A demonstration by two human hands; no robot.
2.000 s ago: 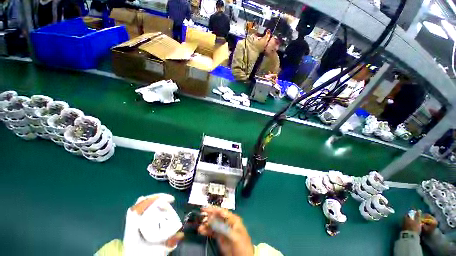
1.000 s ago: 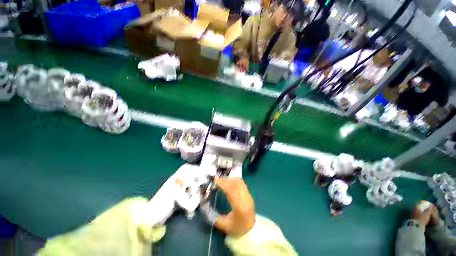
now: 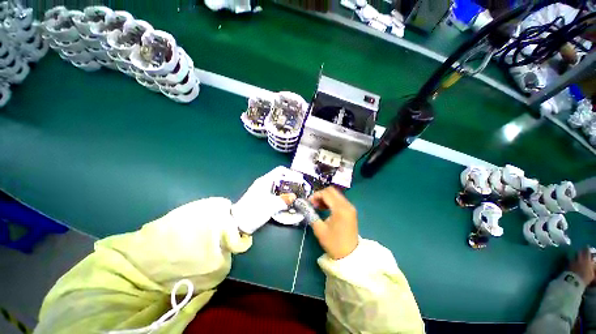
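Note:
A round white plastic housing [image 3: 292,188] with brown and silver detail inside is held just in front of the screw feeder. My left hand [image 3: 262,201], in a white glove, holds the housing from the left. My right hand [image 3: 333,218], bare with a grey wrap on a finger, is at the housing's right edge; its fingertips are close together, and whether they pinch something is not clear. The silver-grey screw feeder [image 3: 337,127] stands just beyond the hands. The black electric screwdriver [image 3: 398,135] hangs tilted to the feeder's right.
Short stacks of filled housings [image 3: 285,122] stand left of the feeder. Leaning rows of housings [image 3: 157,52] are at far left. White parts with dark modules [image 3: 487,218] and white covers [image 3: 546,229] lie at right. Another person's hand [image 3: 583,265] is at the right edge.
The view has tilted down towards the bench. Both hands have come together at the housing, whose inside now faces up. The screwdriver still hangs beside the feeder.

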